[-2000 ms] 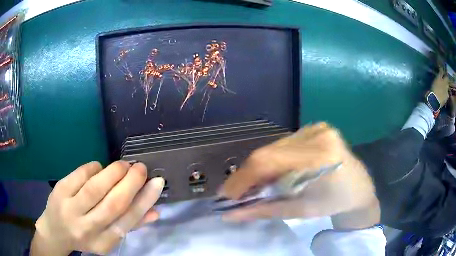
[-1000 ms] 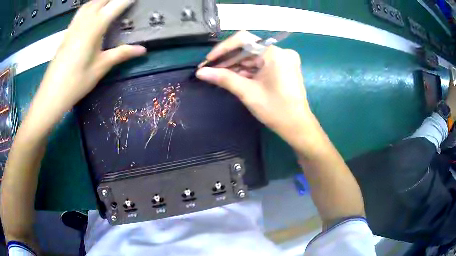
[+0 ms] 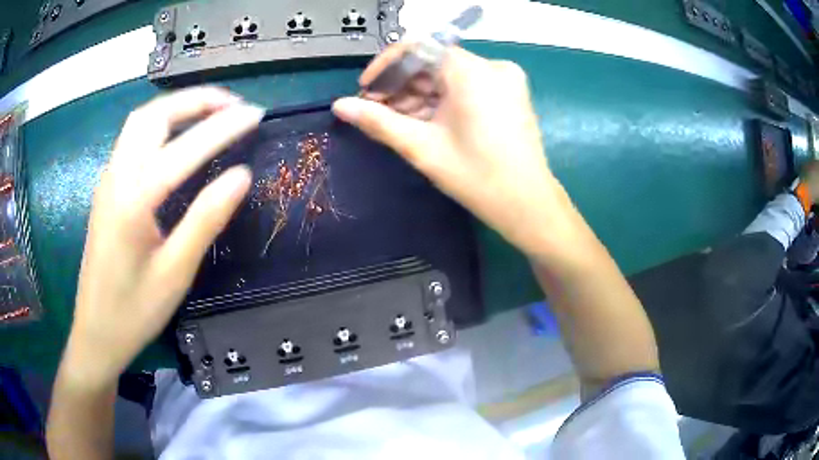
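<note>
A grey metal fixture (image 3: pixel 319 331) lies at the near edge of the black tray (image 3: pixel 422 220), with a row of several bright metal posts on its face. A heap of copper coils (image 3: pixel 301 175) with hair-thin leads lies in the tray. My left hand (image 3: pixel 166 198) is over the tray's left part, fingers spread, holding nothing visible; it hides some coils. My right hand (image 3: pixel 453 135) holds the tweezers (image 3: pixel 418 58) above the tray's far edge; their tips are hidden by the fingers.
A second grey fixture (image 3: pixel 269 40) lies on the white strip behind the tray. A clear plastic pack with copper rows (image 3: pixel 11 234) is at the far left. Another person's arm (image 3: pixel 779 225) and a further dark tray (image 3: pixel 774 154) are at the right.
The near fixture, earlier under both hands, now lies free. My left hand has left the far fixture and come back over the tray. My right hand has moved slightly left with the tweezers since a second ago.
</note>
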